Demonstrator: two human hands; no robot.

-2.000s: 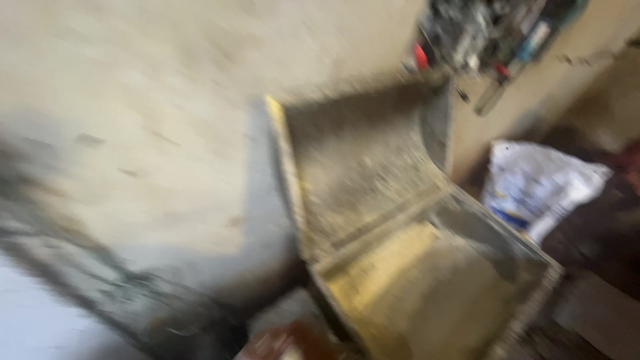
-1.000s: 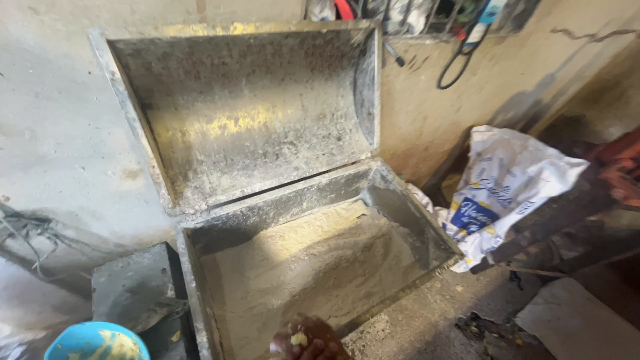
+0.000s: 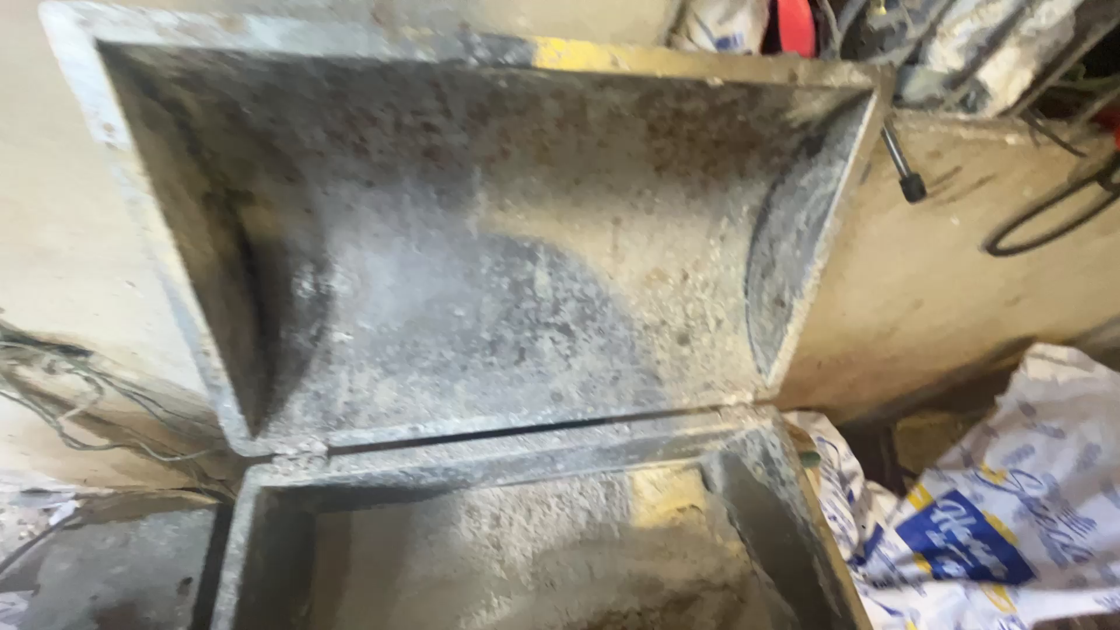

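Observation:
Neither my left hand nor my right hand shows in the head view now. A chest-shaped box (image 3: 229, 551) with worn, flour-dusted sides fills the lower middle, and its curved lid (image 3: 490, 262) stands raised on hinges against the wall. Inside the box lies a bed of pale powder (image 3: 525, 569), flat in parts and uneven toward the lower right. The lower edge of the frame cuts off the near part of the box.
A printed white sack (image 3: 1050, 472) lies crumpled right of the box. Left stand a grey box-like object (image 3: 114, 560) and tangled wires (image 3: 96, 394) by the wall. A barred opening with items (image 3: 980, 52) and a hanging dark loop (image 3: 1050, 210) are upper right.
A hand with a small pale piece, seen at the bottom edge one second ago, is out of view. The blue bowl at lower left is also out of view. The view has moved closer to the box.

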